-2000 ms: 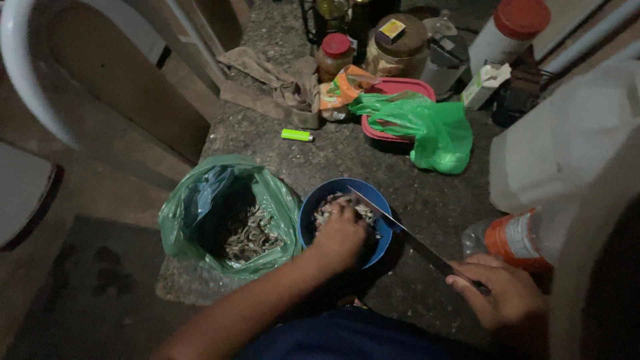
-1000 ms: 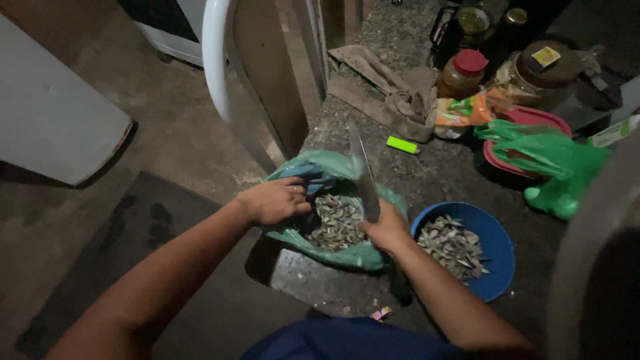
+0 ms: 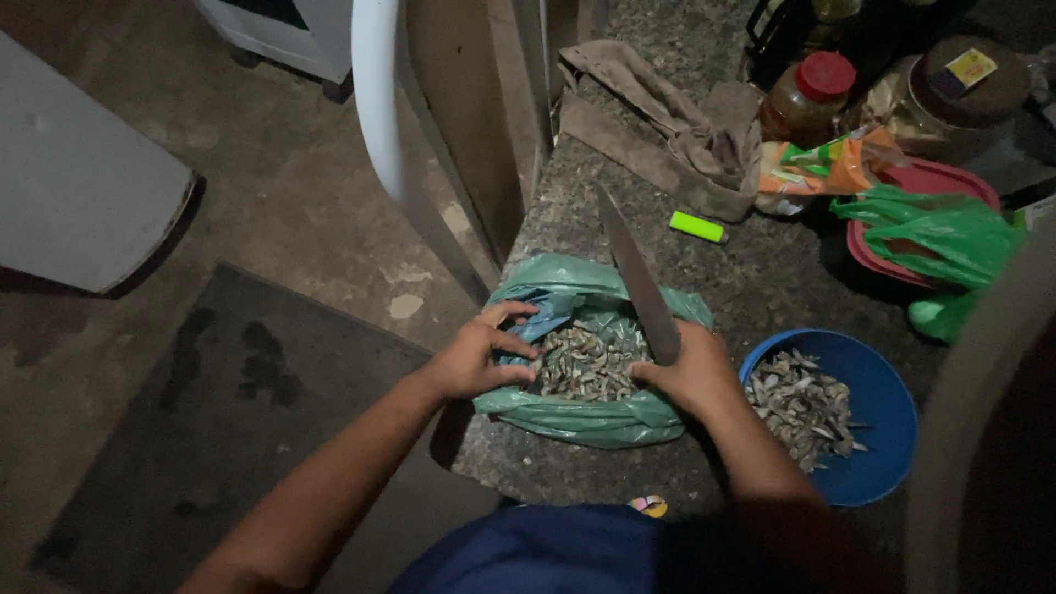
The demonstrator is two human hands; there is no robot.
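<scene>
An open green plastic bag (image 3: pixel 577 421) lies on the stone counter with many small fish (image 3: pixel 586 363) inside. At its left side is my left hand (image 3: pixel 487 351), fingers spread over the bag's edge and holding nothing that shows. My right hand (image 3: pixel 689 367) grips a knife (image 3: pixel 639 276) at the bag's right side, the blade pointing up and away, its handle hidden by the hand. Right of that forearm stands a blue bowl (image 3: pixel 887 412), partly filled with more small fish (image 3: pixel 800 404).
Beyond the bag lie a green lighter (image 3: pixel 697 227) and a crumpled brown cloth (image 3: pixel 660 124). A red-lidded jar (image 3: pixel 808 95), a pink container (image 3: pixel 957 177) and a green bag (image 3: pixel 932 227) stand at right. The counter's edge (image 3: pixel 470 462) runs along the left.
My left hand has left the bowl and is at the green bag. The knife and my right hand have moved from beside the bowl to the bag's right side. The view has shifted left.
</scene>
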